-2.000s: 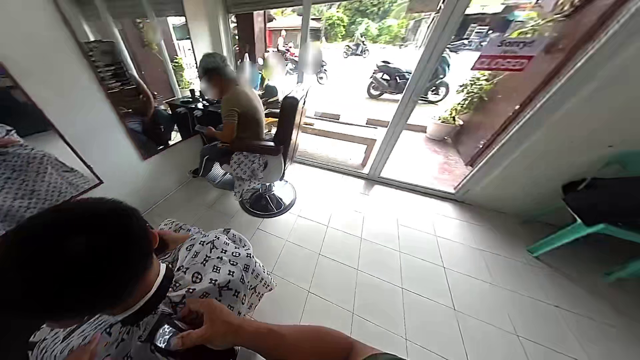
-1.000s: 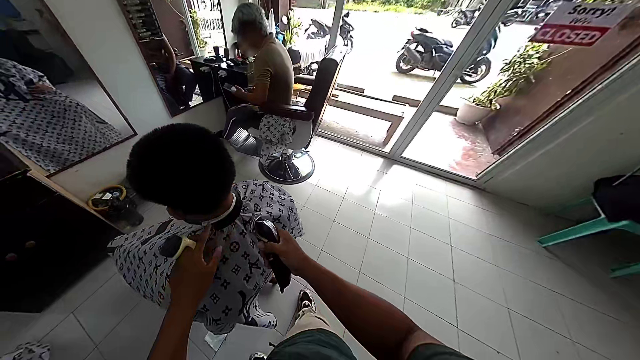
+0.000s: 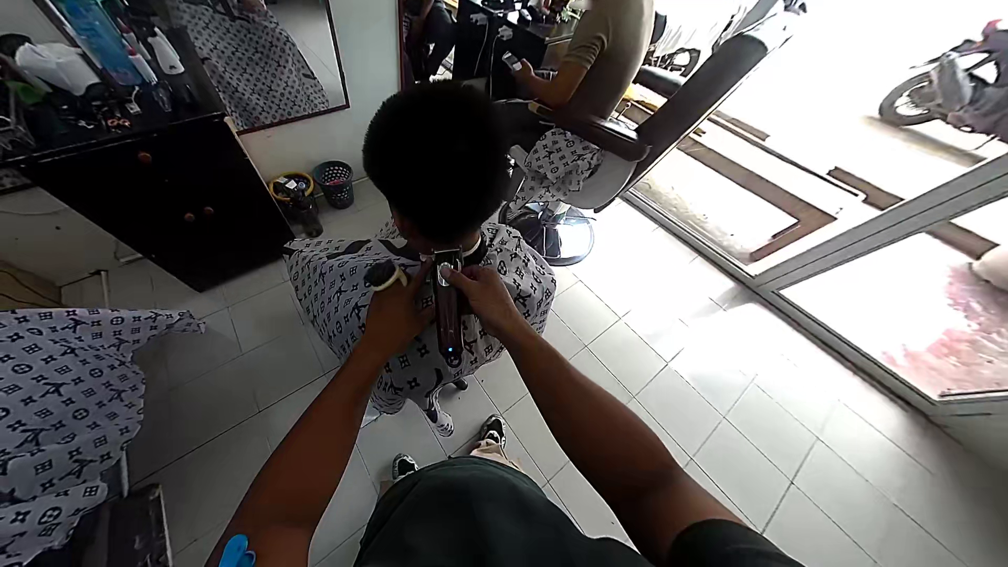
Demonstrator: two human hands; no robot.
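A seated person with dark hair (image 3: 437, 157) faces away from me under a black-and-white patterned barber cape (image 3: 339, 295). My right hand (image 3: 488, 298) grips a hair clipper (image 3: 449, 315), its blade end up at the nape and a small blue light near its lower end. Beside it, my left hand (image 3: 396, 311) holds a round dark-and-pale brush (image 3: 382, 276), with its fingers close to the clipper's head. Whether those fingers touch the clipper is hard to tell.
A black cabinet (image 3: 173, 189) with bottles stands at the left, near a small basket (image 3: 334, 185). Another person (image 3: 610, 55) sits beyond, by a barber chair (image 3: 701, 79). A caped seat (image 3: 63, 409) is at lower left; glass doors (image 3: 882, 213) are at right.
The clipper has moved from the cape's right side to the nape, and my left hand has come in close beside it. The view has shifted nearer and further down.
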